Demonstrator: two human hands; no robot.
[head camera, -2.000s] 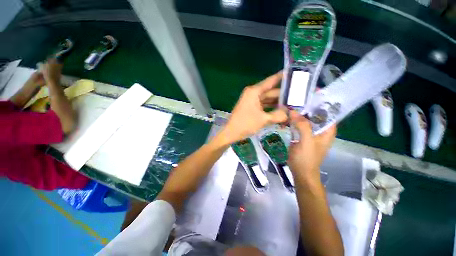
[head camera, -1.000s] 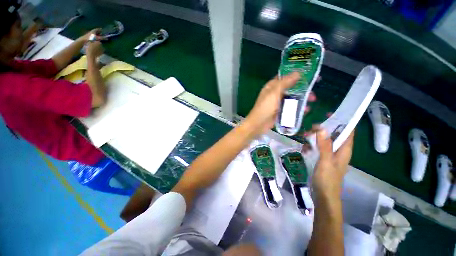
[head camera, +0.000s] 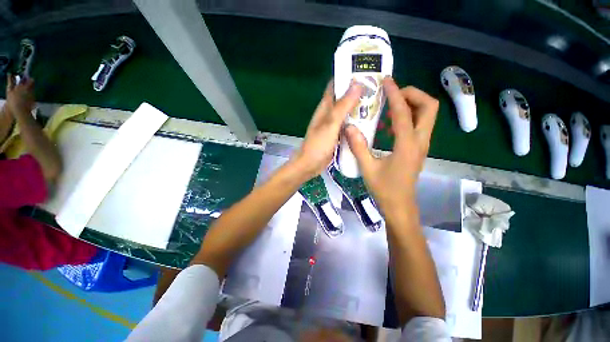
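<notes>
A white closed unit (head camera: 365, 100) is held upright above the bench, its dark display window near the wide top end facing me. My left hand (head camera: 326, 127) grips its left side, with the fingers on the front. My right hand (head camera: 399, 143) holds its right side and lower part, the thumb across the handle. Two open units with green boards, one on the left (head camera: 324, 206) and one on the right (head camera: 357, 199), lie below on the printed sheets (head camera: 338, 270); their top ends are partly hidden by my hands and the held unit.
Several white units (head camera: 516, 122) lie on the green conveyor belt (head camera: 281, 67) at the right, an open unit (head camera: 114, 63) at the left. A grey upright (head camera: 200, 67) stands before the belt. A crumpled cloth (head camera: 489, 217) and thin rod (head camera: 479, 277) are at right. A neighbour's arm (head camera: 37, 137) is left.
The open board half and the loose white cover, apart in my hands before, are now together as one unit with its display side towards me. Both hands are now on it.
</notes>
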